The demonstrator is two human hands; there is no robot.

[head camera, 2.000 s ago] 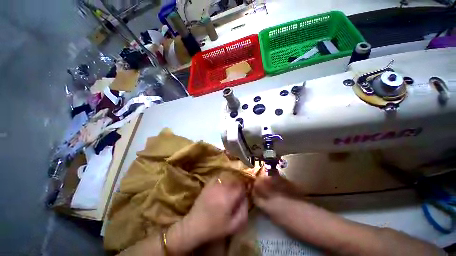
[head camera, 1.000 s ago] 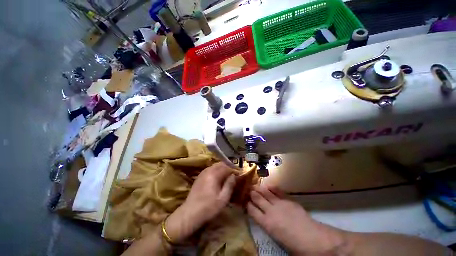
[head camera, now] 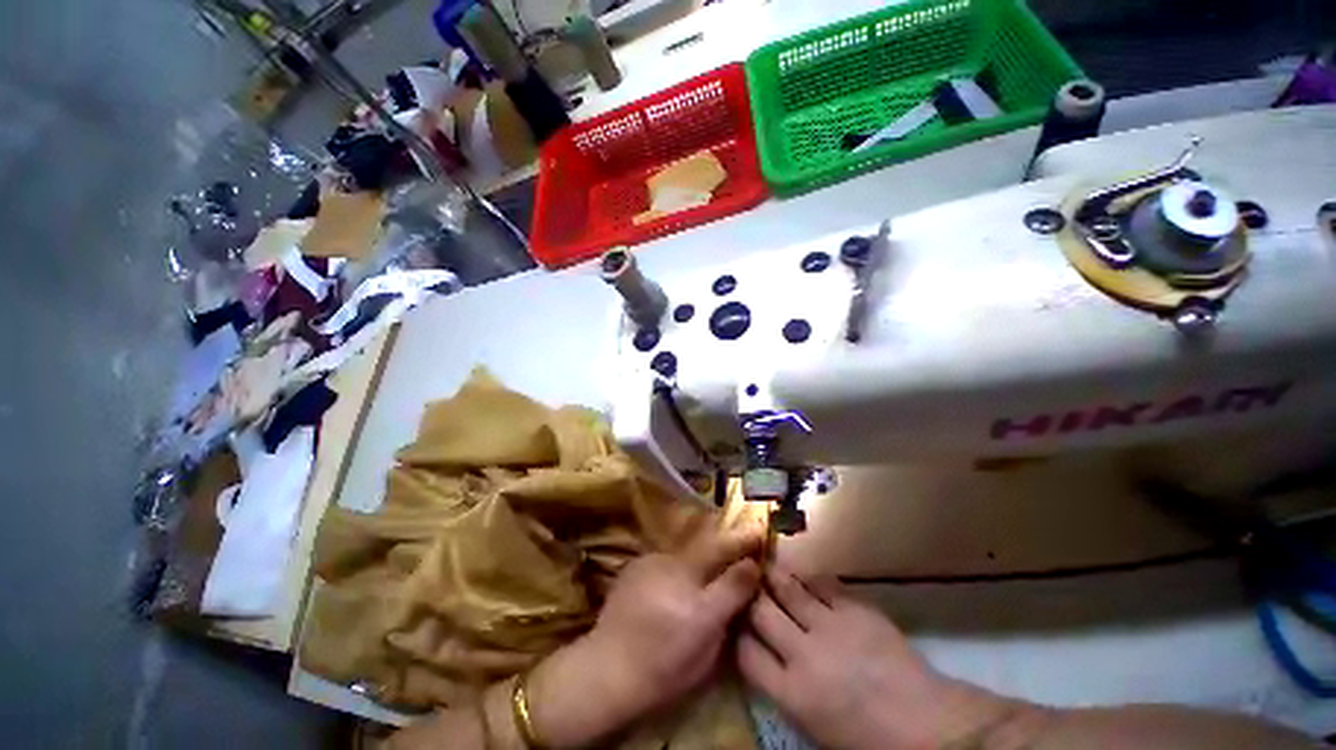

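Observation:
A creased tan garment piece [head camera: 476, 535] lies heaped on the white table left of the sewing machine [head camera: 938, 352], and its right edge runs under the lit presser foot [head camera: 763, 506]. My left hand [head camera: 667, 630], with a gold bangle at the wrist, pinches the cloth just in front of the foot. My right hand [head camera: 838, 645] is beside it, fingers bent at the cloth's edge and nearly touching my left fingertips. The cloth under both hands is partly hidden.
A red basket [head camera: 560, 205] with a tan scrap and a green basket [head camera: 813, 161] stand behind the machine. Mixed fabric scraps [head camera: 271, 506] lie at the left table end. Blue-handled scissors [head camera: 1289, 645] lie at the right.
My left hand has moved right and nearer to me, closer to my right hand. The cloth lifted at the foot a second ago now lies lower and flatter.

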